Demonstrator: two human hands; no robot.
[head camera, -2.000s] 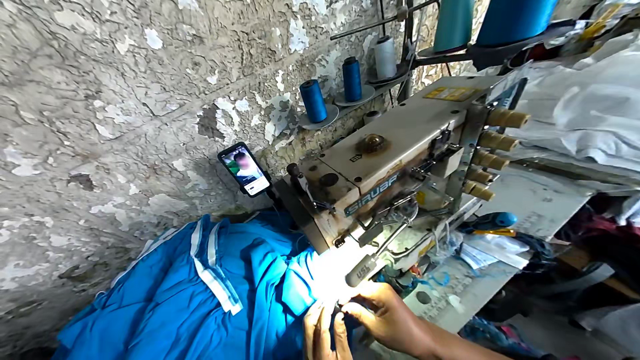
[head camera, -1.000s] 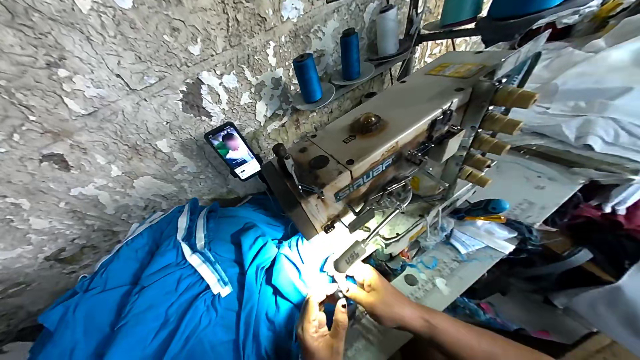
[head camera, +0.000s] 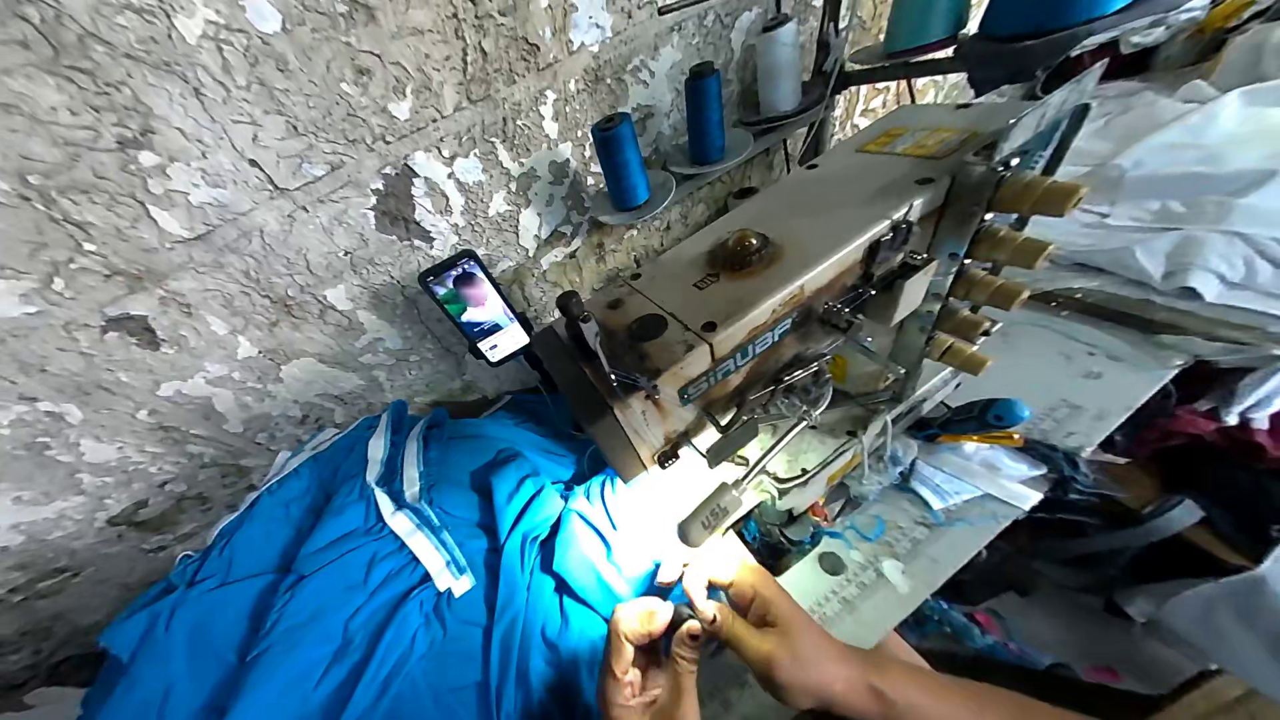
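Just in front of the Siruba sewing machine (head camera: 740, 350), both of my hands meet under its bright lamp. My left hand (head camera: 645, 655) pinches an edge of the blue fabric (head camera: 400, 590) between thumb and fingers. My right hand (head camera: 750, 620) grips the same small dark-blue bunch close beside it, fingertips nearly touching. Glare washes out the needle area and part of the cloth. The blue fabric, with white tape strips (head camera: 425, 535) on it, spreads in folds to the left of the machine.
A lit phone (head camera: 478, 308) stands on a holder by the peeling wall. Blue thread spools (head camera: 621, 162) and a white one (head camera: 779, 68) stand behind the machine. A blue-handled tool (head camera: 975, 416) lies on the machine table (head camera: 890, 570). White cloth (head camera: 1190, 190) is heaped at right.
My hands stay together at the front of the machine; the fingers have shifted their hold on the fabric edge. The view has moved a little.
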